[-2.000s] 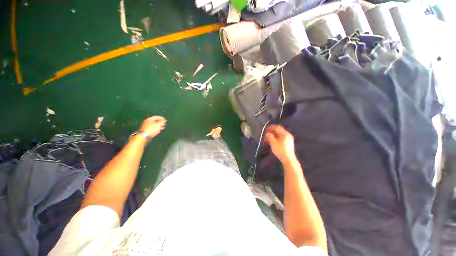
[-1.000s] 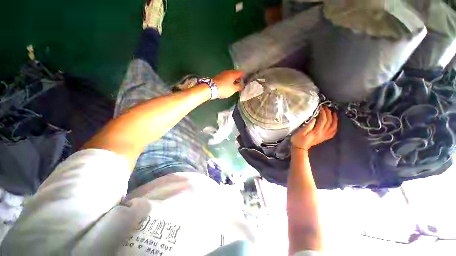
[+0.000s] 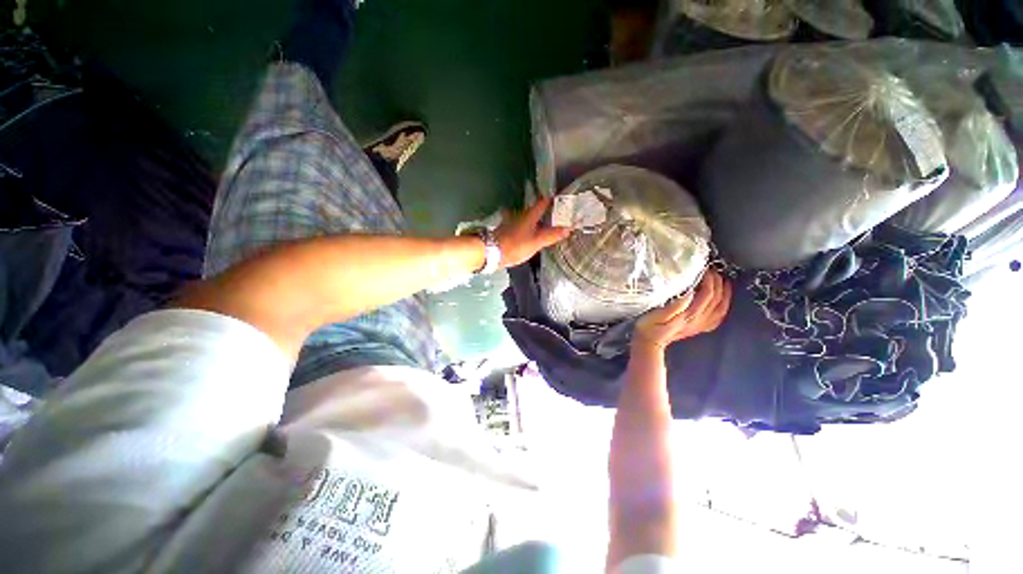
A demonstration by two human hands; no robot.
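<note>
A fabric roll (image 3: 628, 252) in clear plastic shows its gathered end just right of the middle, with a white roll label (image 3: 582, 210) on its upper left side. My left hand (image 3: 532, 233) is at the roll's left edge, its fingertips at the label. My right hand (image 3: 692, 311) lies on the roll's lower right edge with the fingers curled; whether it grips the roll or the cloth beside it is unclear. Dark fabric (image 3: 740, 364) with ruffled edges lies around and below the roll.
More wrapped grey rolls (image 3: 819, 168) lie at the upper right. The green floor (image 3: 460, 101) shows at the top. Dark fabric (image 3: 112, 247) is piled at the left. My shoe (image 3: 398, 144) is on the floor. The lower right is overexposed.
Since one second ago, my left hand has moved from the roll's edge onto the label. My right hand has stayed at the roll's lower right. The view has shifted slightly, showing more rolls.
</note>
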